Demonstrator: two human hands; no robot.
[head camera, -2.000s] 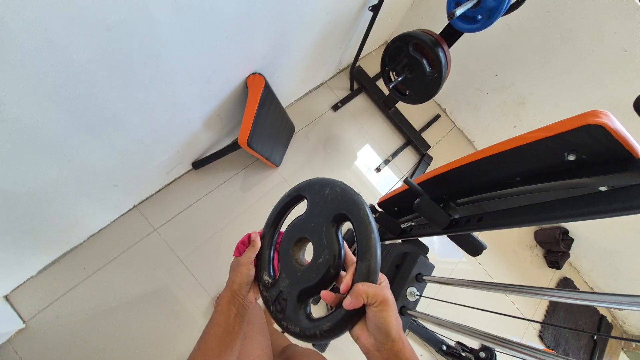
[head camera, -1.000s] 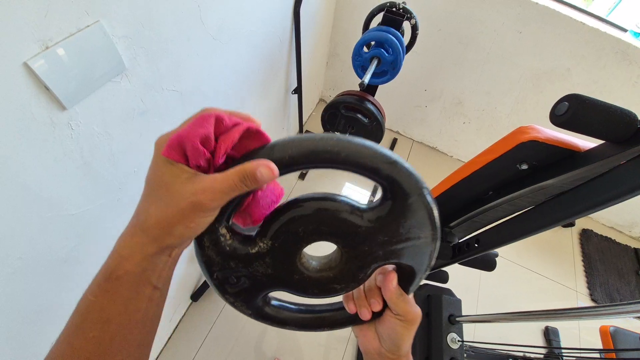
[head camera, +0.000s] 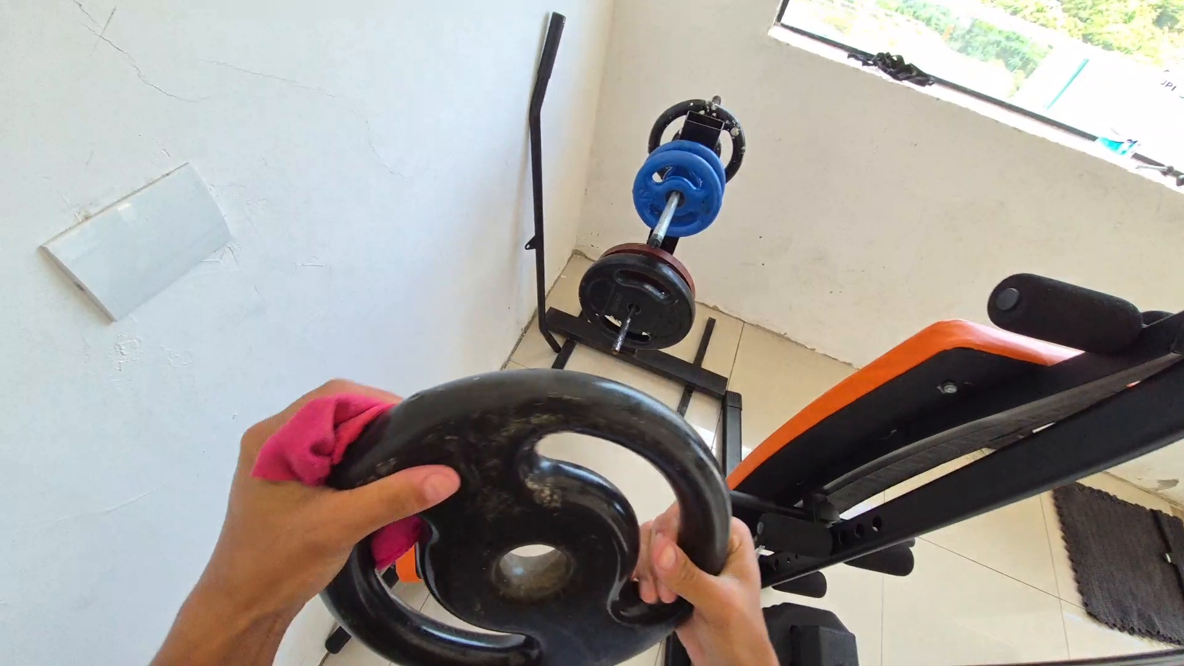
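Note:
A black weight plate (head camera: 499, 499) with curved grip slots and a metal-lined centre hole fills the lower middle, tilted toward me. My left hand (head camera: 314, 499) grips its left rim, thumb across the face, with a pink cloth (head camera: 324, 439) bunched between the palm and the plate. Part of the cloth shows through a slot. On the right, my right hand (head camera: 703, 578) is closed around the rim, its fingers passing through another slot. Pale scuffs mark the plate's face.
Beyond the plate stands a rack with blue plates (head camera: 680, 190) and black plates (head camera: 638, 301). An orange-edged padded bench (head camera: 860, 407) with foam rollers (head camera: 1064, 310) occupies the right side. A dark mat (head camera: 1119, 555) lies on the tiled floor. White walls meet behind the rack.
The view has swung up toward the rack and window. My left hand, lower on the plate's left side two seconds ago, now holds its upper left rim. The plate has turned between my hands.

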